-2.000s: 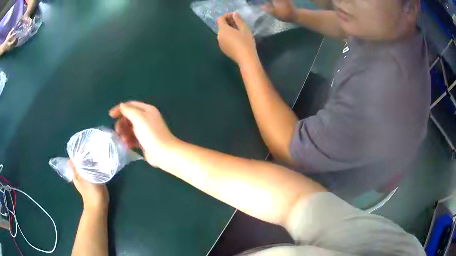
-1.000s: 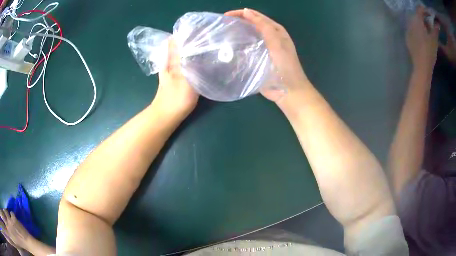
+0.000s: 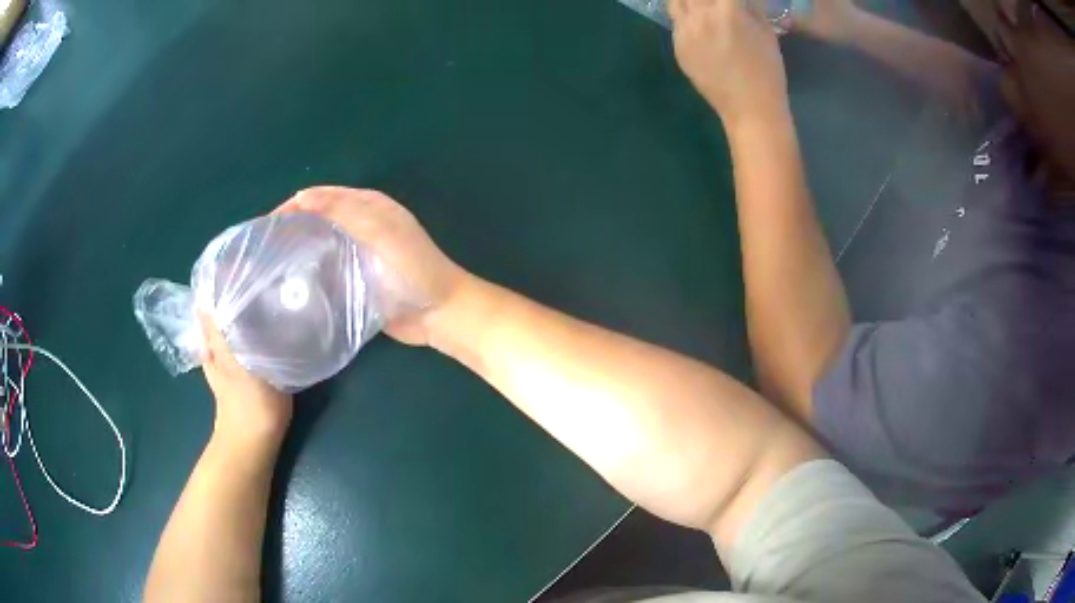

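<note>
A round clear item (image 3: 309, 324) with a pale centre spot is wrapped in thin, creased clear film. My left hand (image 3: 245, 383) holds its lower left side, and a crinkled tail of the clear bag (image 3: 167, 324) sticks out to the left past this hand. My right hand (image 3: 383, 253) is around its right side, with the fingers at the upper edge. Both hands are bare. The item is held over the dark green table (image 3: 495, 153). Part of the fingers is hidden behind the item.
A white cable (image 3: 109, 442) and a red cable (image 3: 24, 507) lie at the left edge. A clear bag (image 3: 33, 53) lies at the upper left. At the right, another person's arm (image 3: 772, 224) reaches over the table, with clear film at their hands.
The view has shifted, so the wrapped item and both hands appear further left and lower than a second ago. Two seconds ago my right hand was apart from the item; it now holds the right side.
</note>
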